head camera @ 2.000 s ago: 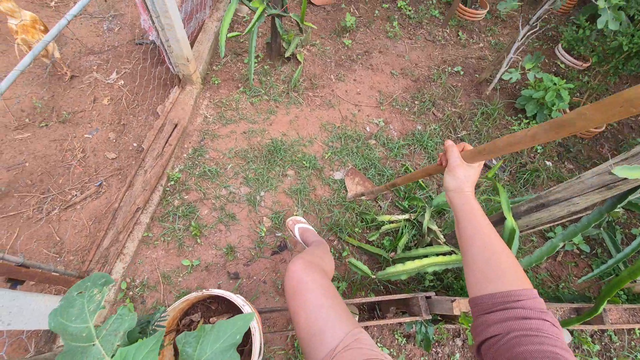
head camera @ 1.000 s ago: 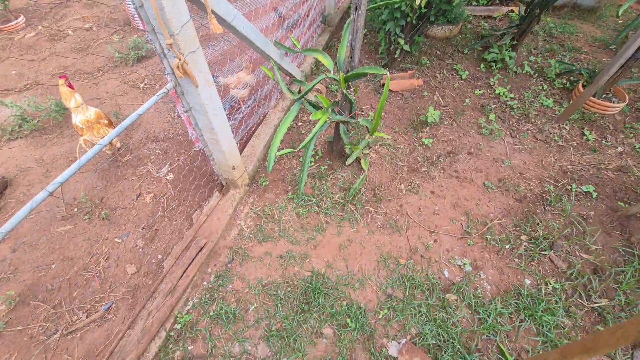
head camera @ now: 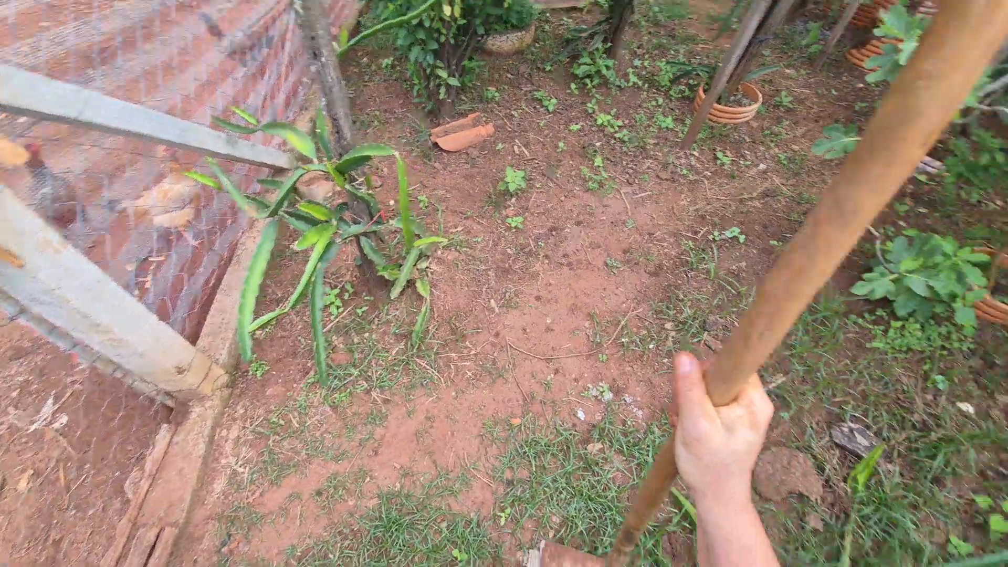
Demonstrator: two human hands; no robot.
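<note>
My right hand [head camera: 723, 429] grips a long wooden tool handle [head camera: 835, 220], thumb up, at the lower right. The handle runs from the upper right corner down to the bottom edge. There, part of a metal blade [head camera: 568, 554] shows, low over grass and reddish soil; the rest of it is cut off by the frame, so the exact kind of tool cannot be told. Whether the blade touches the ground is unclear. My left hand is out of view.
A wire mesh fence [head camera: 157, 260] with a concrete post [head camera: 87, 291] stands at left. Beside it a dragon fruit cactus [head camera: 315, 228] climbs a wooden post. Broken clay tile [head camera: 463, 134] lies farther back. Ringed terracotta pots [head camera: 728, 104] and leafy plants [head camera: 921, 276] line the right side.
The view has shifted strongly toward the fence and farther ground, then right again. My right hand, out of sight one second ago, shows again on the handle, which now stands steeper than two seconds ago.
</note>
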